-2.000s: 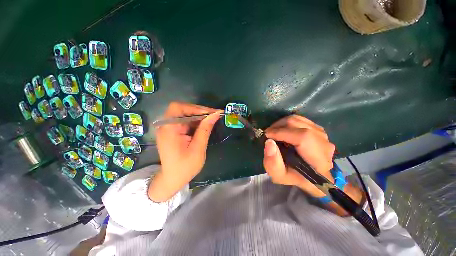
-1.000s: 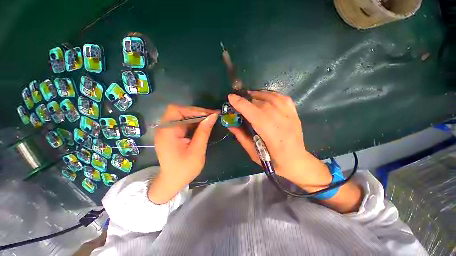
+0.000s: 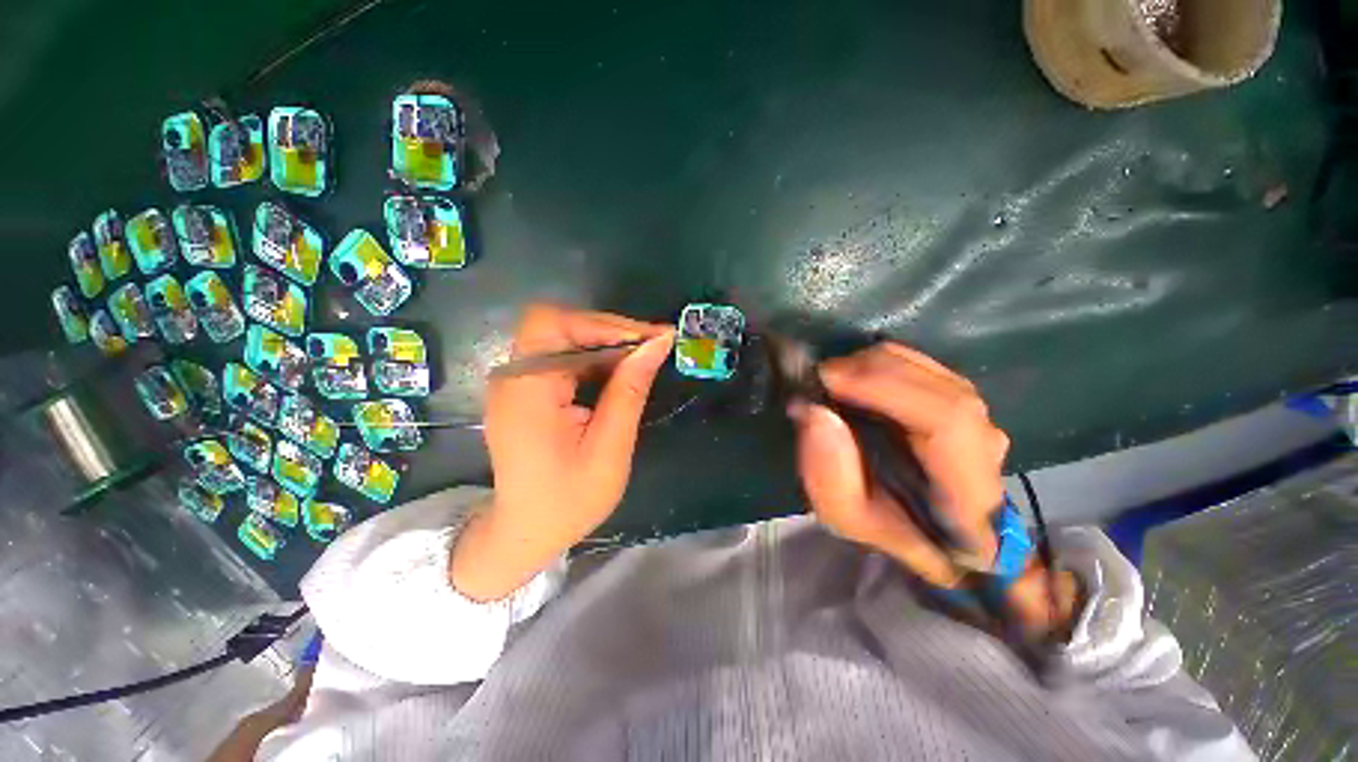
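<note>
A small electronic module (image 3: 711, 343) with a teal edge lies on the dark green mat between my hands. My left hand (image 3: 574, 432) holds thin grey tweezers (image 3: 574, 359), their tip end at the module's left edge. My right hand (image 3: 909, 447) holds the black soldering iron (image 3: 904, 474) to the right of the module. The iron is motion-blurred, and its tip is hard to see; it appears apart from the module. A thin solder wire (image 3: 462, 426) runs from the left and passes behind my left hand.
Several more modules (image 3: 274, 353) are clustered at left. A solder spool (image 3: 87, 444) stands at far left. A beige-brown pot (image 3: 1110, 60) with silvery bits is at top right. A blue strap (image 3: 1013, 543) is on my right wrist. A black cable (image 3: 134, 698) lies at lower left.
My right hand has turned back from over the module and moved right, swinging the iron's front end toward the module. The module is now uncovered. My left hand keeps its hold on the tweezers.
</note>
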